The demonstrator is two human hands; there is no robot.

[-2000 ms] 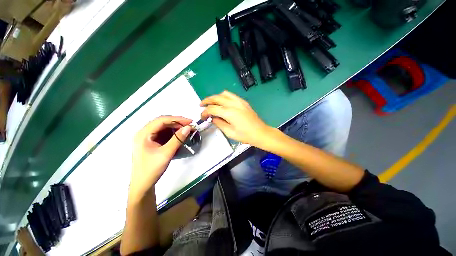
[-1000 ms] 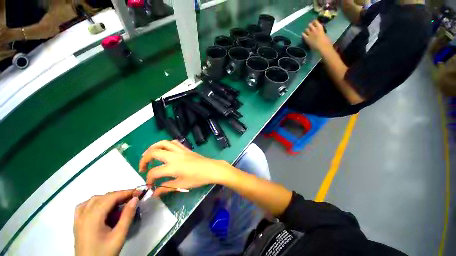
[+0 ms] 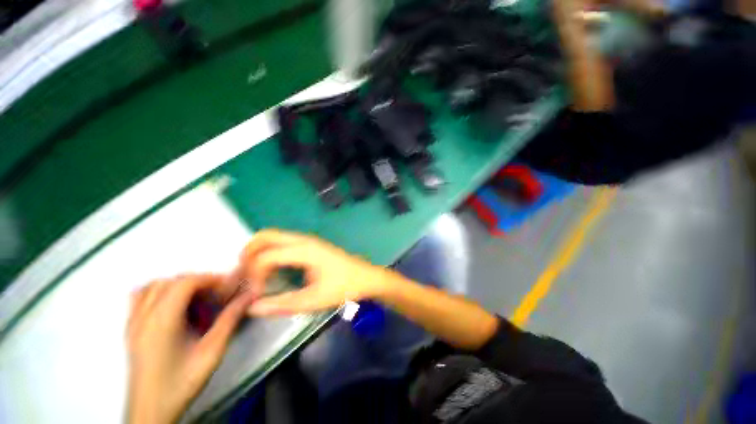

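The picture is blurred. My left hand is closed around a pink-and-dark unit, mostly hidden by the fingers, above the white work mat. My right hand is beside it, thumb and fingertips pinched together at the unit's right end, touching the left fingertips. The small part or wire between the fingertips is too blurred to make out.
Black handle shells lie heaped on the green bench. Black head housings stand behind, near a white post. A pink-topped unit is at upper left. Another person's arm and a blue-and-red stool are at right.
The view has shifted and blurred since a second ago. My right hand's fingertips have closed in against my left hand's. The light-tipped wire seen between the hands is no longer clear.
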